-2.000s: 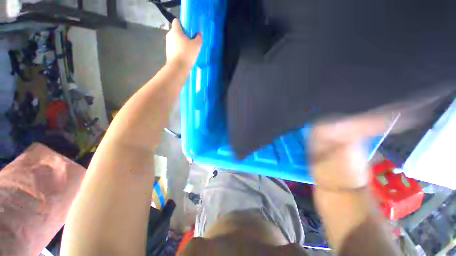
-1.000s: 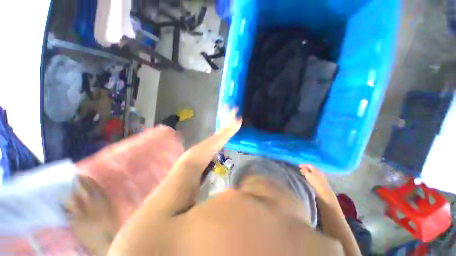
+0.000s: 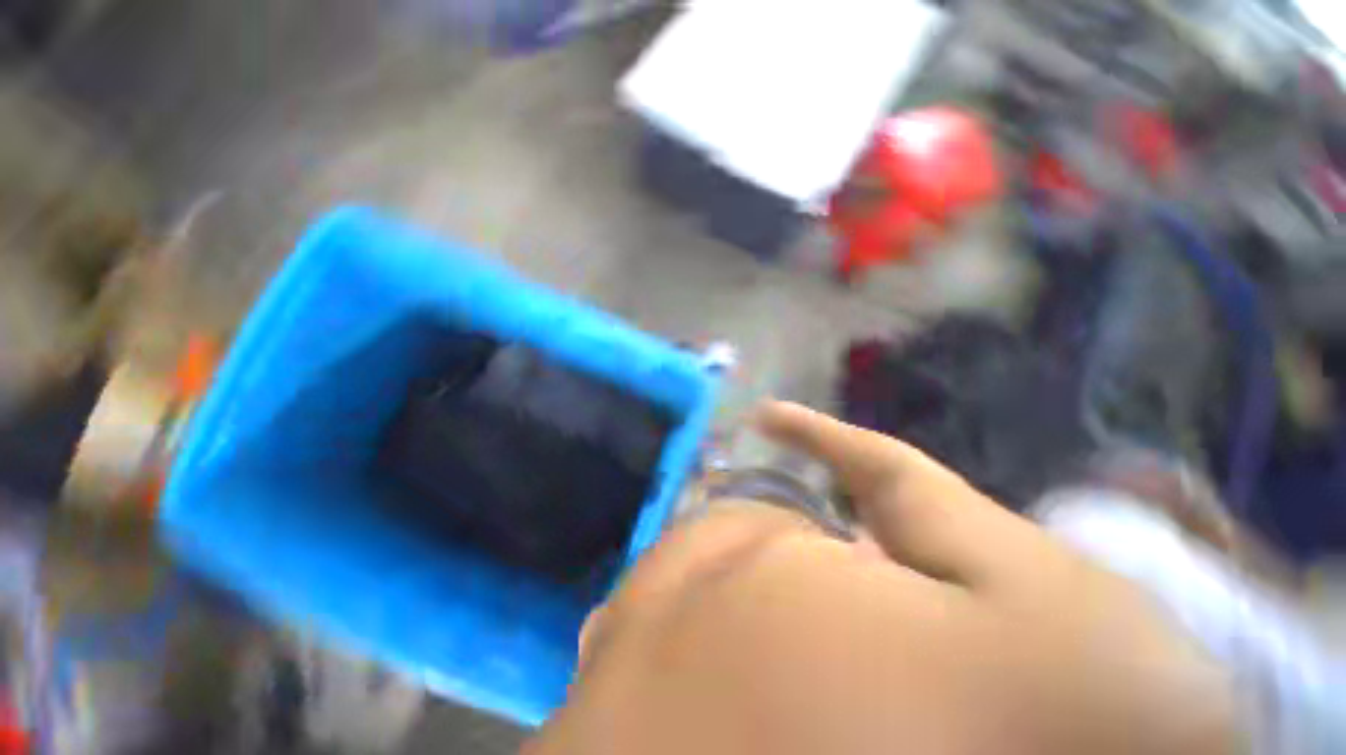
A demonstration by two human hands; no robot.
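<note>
The light blue plastic bin (image 3: 281, 590) stands at the left of the head view, seen from above and tilted in the picture. A black and dark grey garment heap (image 3: 517, 457) lies inside it. My right hand (image 3: 790, 428) is blurred, just right of the bin's near corner; its finger positions are unclear and no held thing shows. A small skin-toned patch at the bin's lower near rim may be my left hand (image 3: 594, 637), mostly hidden and too blurred to read. The whole frame is smeared by motion.
A white-topped box or board (image 3: 782, 89) is at the top. A red plastic stool (image 3: 923, 177) stands right of it. Dark garments (image 3: 960, 391) lie on the floor to the right, with a dark blue curved rim (image 3: 1247, 339) beyond. The grey floor (image 3: 517, 162) shows behind the bin.
The dark cloth lifted over the bin two seconds ago is no longer raised. The view has since turned; the bin now appears smaller and further left, with the red stool near the top.
</note>
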